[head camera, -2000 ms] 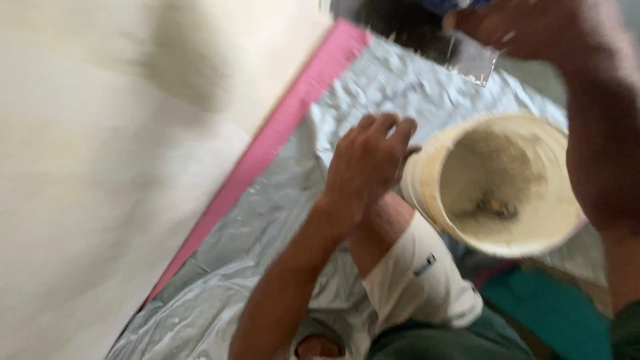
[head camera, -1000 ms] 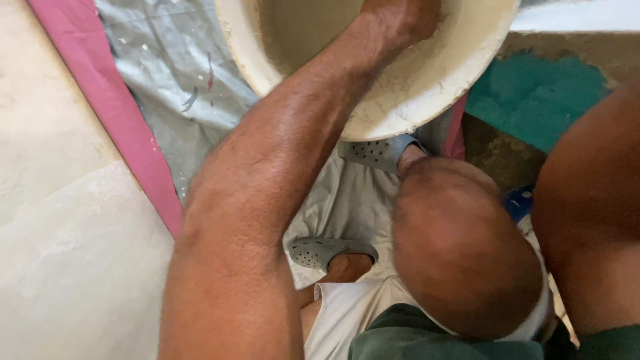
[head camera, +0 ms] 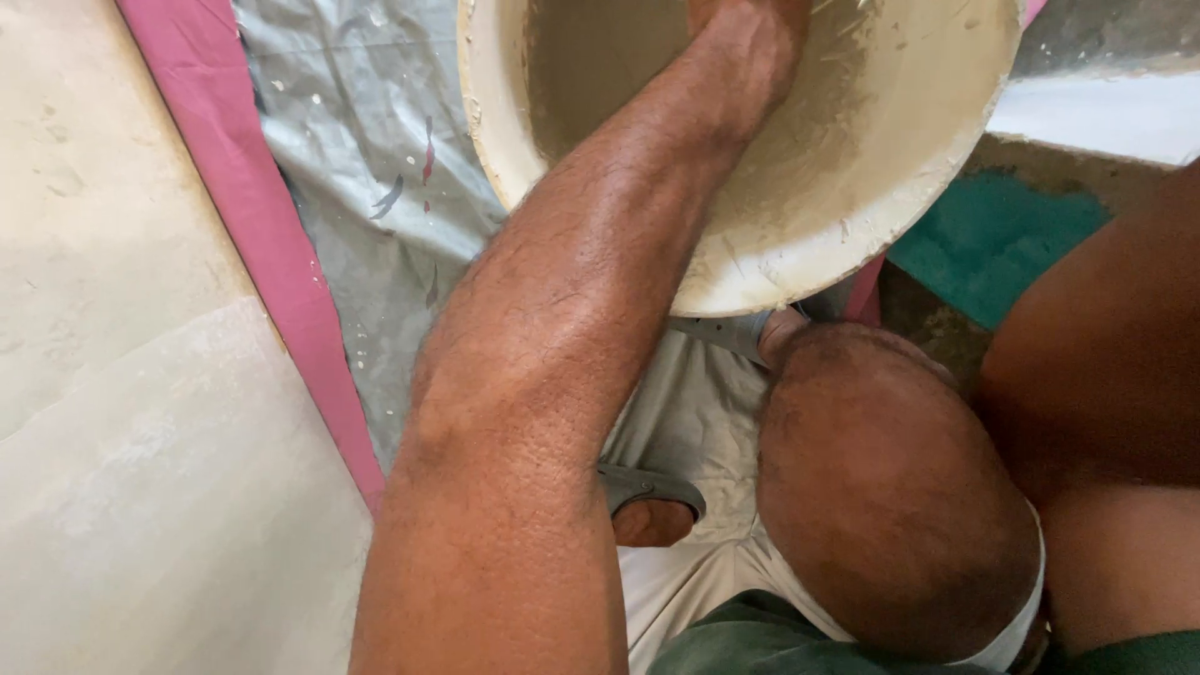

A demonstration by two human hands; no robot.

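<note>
My left arm reaches forward into a large cream plastic bucket (head camera: 816, 281), whose rim and inside are smeared with pale residue. Only the wrist and the base of my left hand (head camera: 750, 28) show at the top edge; the fingers are out of the frame, so what they hold or touch is hidden. Part of my right arm (head camera: 1116, 375) stands at the right edge, its hand outside the view. My bare knee (head camera: 900, 487) is just below the bucket.
A grey plastic sheet (head camera: 366, 187) with paint spots and a pink strip (head camera: 253, 206) run beside a pale, smeared wall surface (head camera: 169, 469) at left. A clog-type shoe (head camera: 656, 492) is on the floor cloth below the bucket. A green patch (head camera: 1003, 234) lies at right.
Two seconds ago my left hand was beside the bucket and my right hand was raised near a metal blade; by one second ago the left had gone into the bucket. The view has shifted.
</note>
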